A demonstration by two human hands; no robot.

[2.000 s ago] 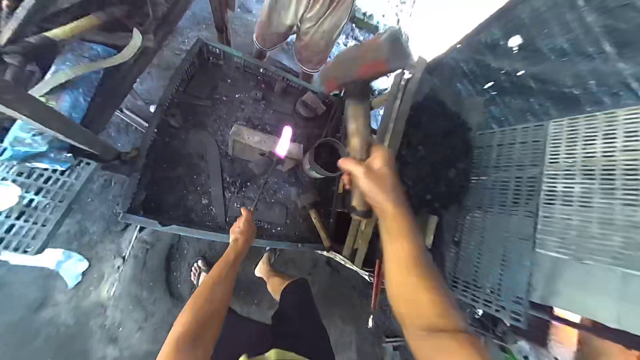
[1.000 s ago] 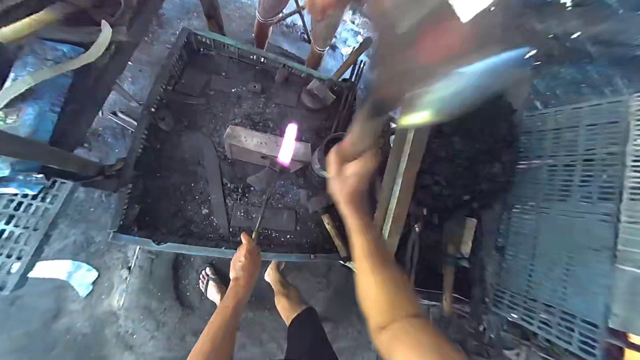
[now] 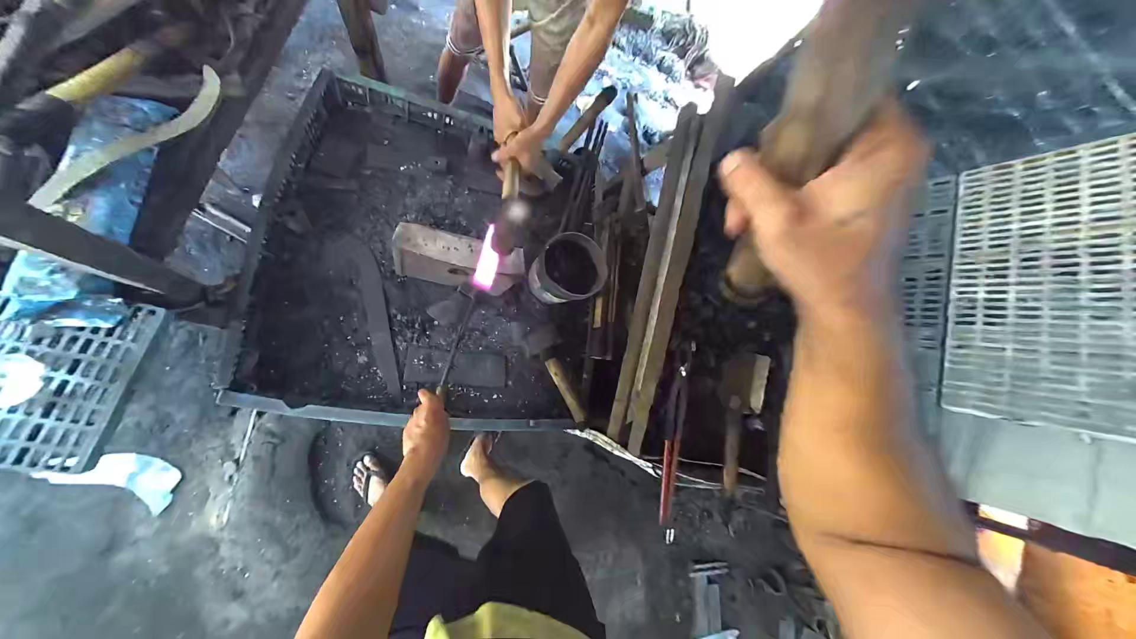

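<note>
My left hand (image 3: 427, 432) grips the lower end of a thin dark rod (image 3: 458, 342) at the near rim of the tray. The rod's far end meets a glowing piece of metal (image 3: 487, 260), which lies over the right part of a pale anvil block (image 3: 444, 253). My right hand (image 3: 821, 200) is raised at the right, closed around the wooden handle of a sledgehammer (image 3: 803, 115); the hammer's head is out of view. Across the tray a co-worker's two hands (image 3: 524, 142) hold another hammer (image 3: 512, 217), its head at the glowing metal.
The dark tray (image 3: 390, 411) holds flat metal pieces and a hammer with a wooden handle (image 3: 565, 390). Right of the block stand a round metal can (image 3: 568, 268) and long wooden beams (image 3: 661, 284). Red-handled tongs (image 3: 672, 453) hang nearby. A curved blade (image 3: 142, 142) is at upper left.
The co-worker's hands and hammer have come in over the block. My right hand, lower and nearer the tray a second ago, is now higher at the right. The glowing metal stays at the block.
</note>
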